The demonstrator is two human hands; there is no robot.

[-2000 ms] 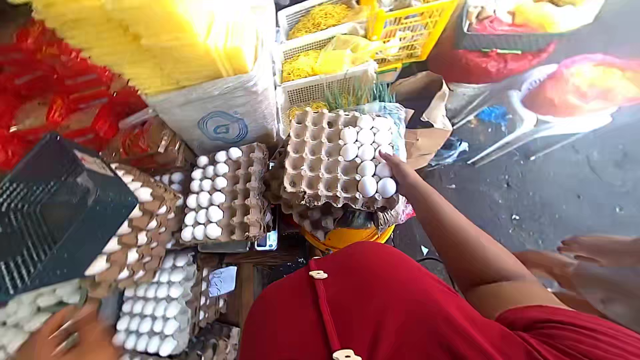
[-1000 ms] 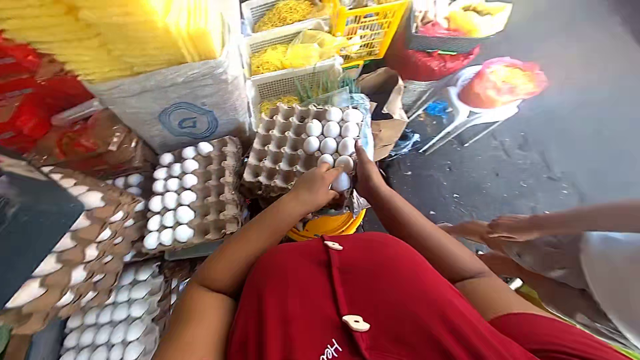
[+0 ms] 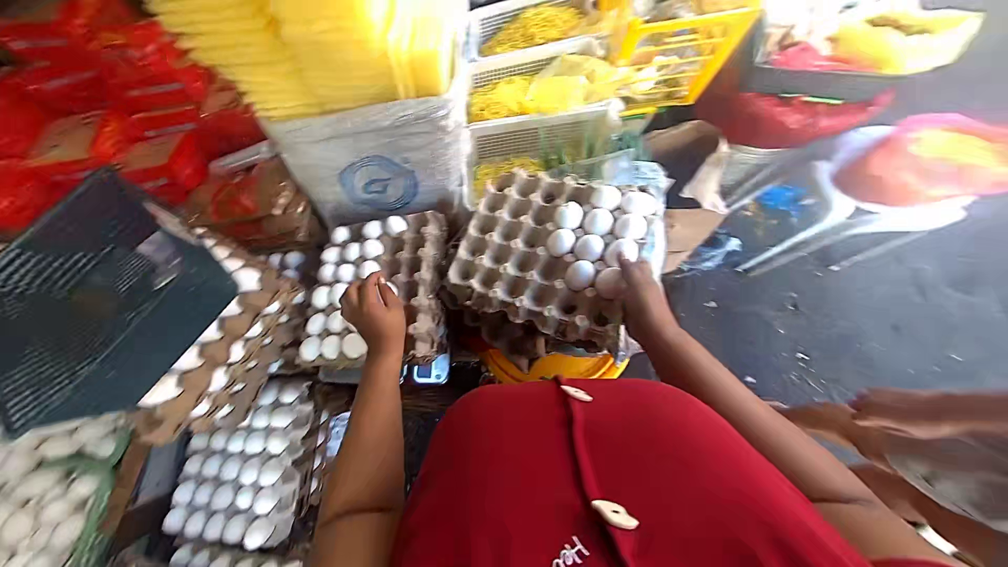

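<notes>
A grey cardboard egg tray (image 3: 504,252), part filled with white eggs at its right side, lies on a stack of trays ahead of me. My right hand (image 3: 642,295) grips its right edge, the thumb close to an egg (image 3: 580,276). To the left is a second cardboard tray (image 3: 417,272) with white eggs (image 3: 320,297) over its left part and bare cups at right. My left hand (image 3: 374,307) is over its middle, fingers bent down among the eggs; whether they hold one is hidden.
Stacked egg trays (image 3: 228,468) and a dark plastic crate (image 3: 102,307) stand left. Behind are a white sack (image 3: 386,157), yellow bags and baskets (image 3: 535,130). A yellow bucket (image 3: 555,366) is under the right stack. A white stool (image 3: 850,193) and another person's arm (image 3: 929,413) are at right.
My left hand has moved from the front of the right tray to the left tray. The front egg it touched there is gone from the right tray. My right hand stays at the tray's edge.
</notes>
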